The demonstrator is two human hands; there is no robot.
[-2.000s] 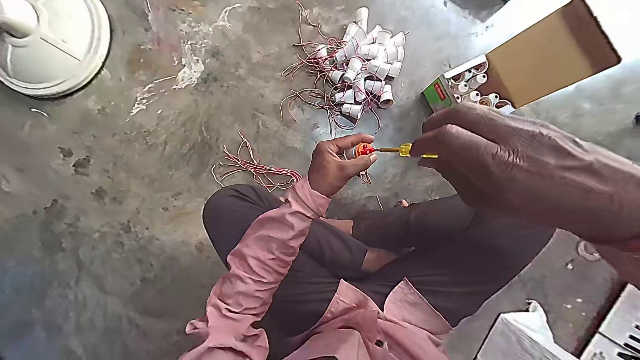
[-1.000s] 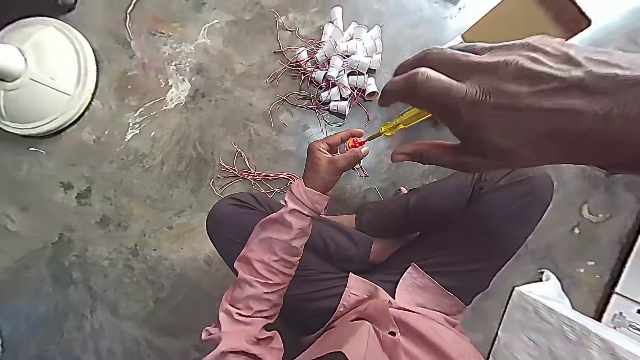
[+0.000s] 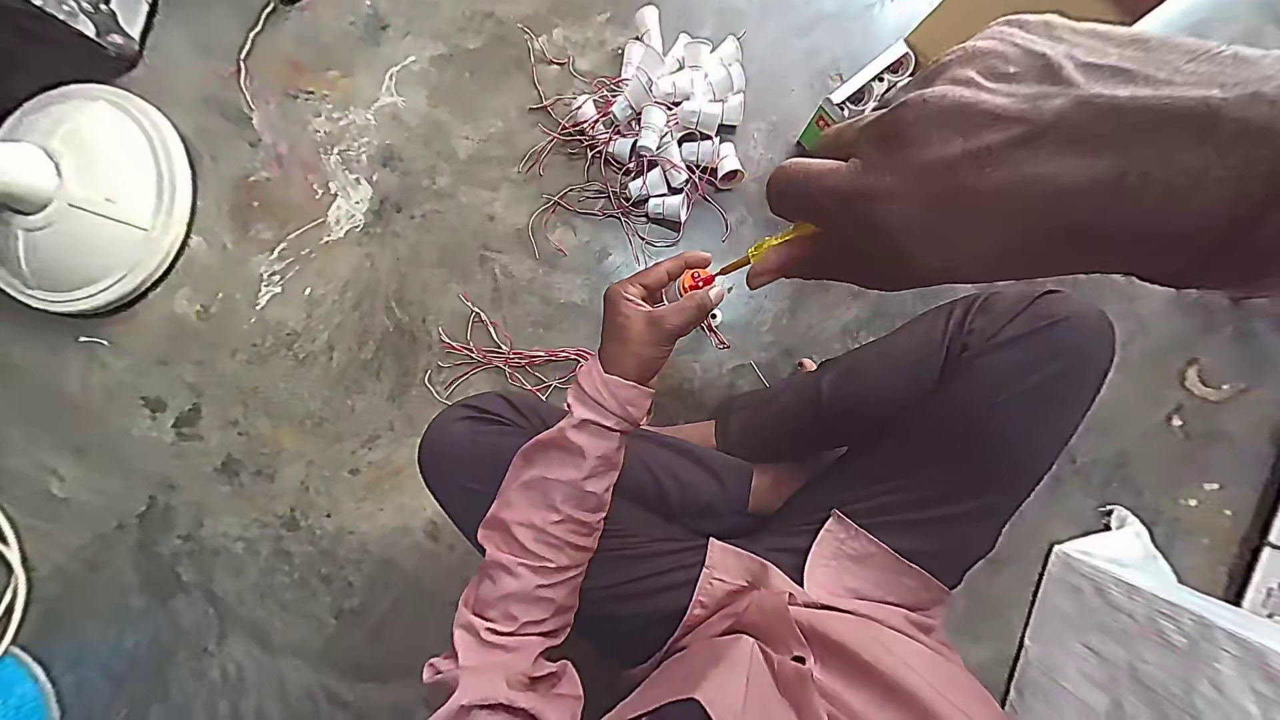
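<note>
Between the thumb and fingers of my left hand (image 3: 650,318) is a small bulb holder (image 3: 692,283) with an orange-red end that faces up and to the right. My right hand (image 3: 930,180) grips the yellow handle of a screwdriver (image 3: 770,248), whose tip reaches the orange-red end. Whether the tip sits on a screw is too small to tell. Short red and white wires (image 3: 716,332) show just below my left fingers. Beyond my hands lies a pile of white bulb holders (image 3: 700,115) with twisted red and white wires attached.
Loose red and white wires (image 3: 510,360) lie on the floor by my left knee. An opened carton of white holders (image 3: 828,112) is partly behind my right hand. A round white pedestal base (image 3: 120,200) stands at far left, a grey-white box (image 3: 1130,640) at lower right.
The screwdriver stays in my right hand and the holder in my left throughout. My right fingers, spread off the handle one second ago, are closed around it now.
</note>
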